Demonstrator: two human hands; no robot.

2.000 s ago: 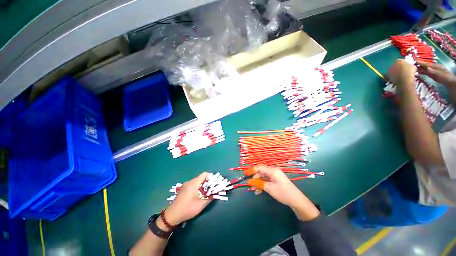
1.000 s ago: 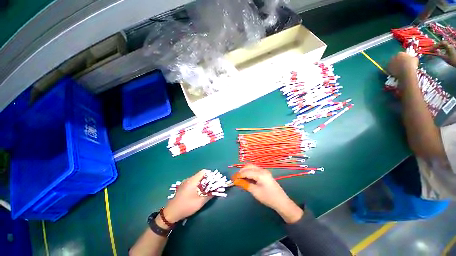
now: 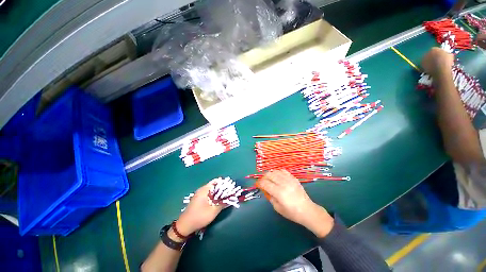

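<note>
My left hand (image 3: 201, 211) is closed around a fistful of red-and-white sleeved leads (image 3: 226, 191), white ends up and to the right. A few dark red pieces stick out toward my right hand. My right hand (image 3: 286, 195) is just right of the fistful, fingers bent down at the lower left of the red wires (image 3: 290, 154). Its fingertips, one with an orange cover, are partly hidden, so I cannot tell if they grip anything. The red wires lie side by side, with small pale terminals at right. Sleeved leads lie in a pile (image 3: 210, 146) at left and a larger pile (image 3: 337, 93) behind.
A large blue bin (image 3: 72, 164) stands at left, with a shallow blue tray (image 3: 157, 110) beside it. A cream box (image 3: 266, 93) with crumpled clear plastic (image 3: 213, 58) lies behind a metal edge. At right, another person's arm (image 3: 453, 117) reaches over similar wires and leads.
My right hand has moved slightly, its fingers now turned down by the wires. The lowest red wire, which stuck out right of it, no longer shows. My left hand keeps its fistful.
</note>
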